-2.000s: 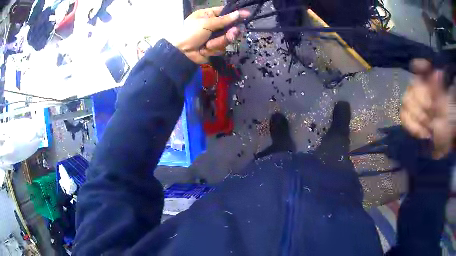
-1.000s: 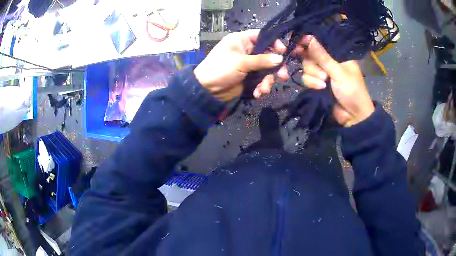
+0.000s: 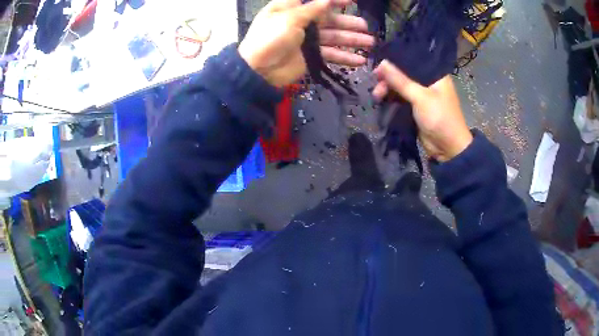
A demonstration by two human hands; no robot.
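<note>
A thick bundle of dark navy-black cords (image 3: 423, 52) lies at the top centre-right, with ends hanging down below it. My right hand (image 3: 437, 115) is closed around the lower part of this bundle, thumb pointing up and left. My left hand (image 3: 299, 42) is at the upper centre, left of the bundle, its fingers stretched toward it. A few short dark cords (image 3: 322, 69) hang from between its thumb and palm. The top of the bundle is cut off by the picture's edge.
A white worktable (image 3: 118, 72) at the upper left bears scissors (image 3: 190, 41) and a dark flat object. A red stool (image 3: 281, 131) and a blue crate (image 3: 246, 172) stand below my left forearm. Black scraps litter the grey floor. A white piece (image 3: 544, 167) lies at the right.
My left hand has moved left and up, away from my right hand, with a few cords in it. My right hand stays on the bundle. The view has shifted, and the red stool shows again.
</note>
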